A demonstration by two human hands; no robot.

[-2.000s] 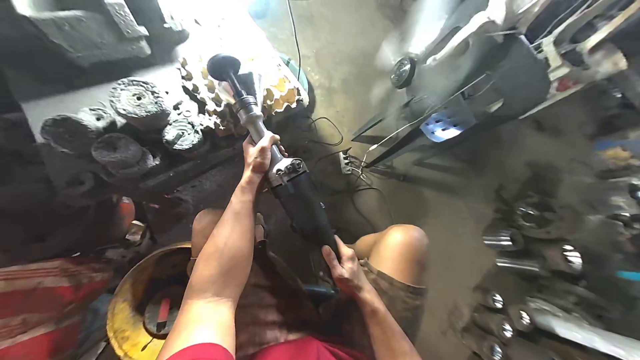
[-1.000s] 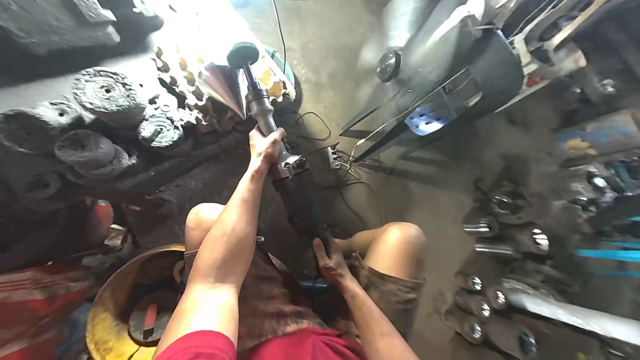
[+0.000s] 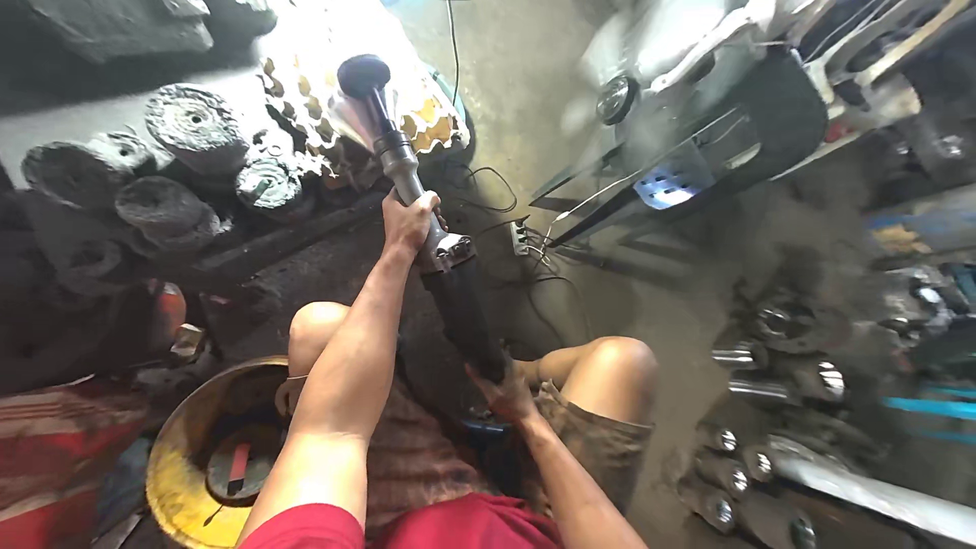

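A long-necked power grinder (image 3: 461, 309) with a dark body and grey metal neck lies slantwise between my knees. My left hand (image 3: 409, 221) is wrapped around its metal neck, just ahead of the gear housing. My right hand (image 3: 505, 390) grips the rear end of the dark body. At the far end of the tool is a round dark head (image 3: 364, 75), in front of a brightly lit stack of wavy-edged trays (image 3: 358, 46). A blurred, pale cone-like shape shows beside the neck near that head.
Rough grey cylindrical rolls (image 3: 194, 126) stand at the left. A yellow tub (image 3: 171, 488) is by my left knee. A power strip (image 3: 519, 238) with cables lies on the floor ahead. A blurred fan (image 3: 618, 99) stands ahead right. Metal cylinders (image 3: 736, 457) and a long bar (image 3: 877, 496) lie at right.
Both hands keep their hold on the grinder. Its round head has shifted slightly against the lit trays. The view has moved a little.
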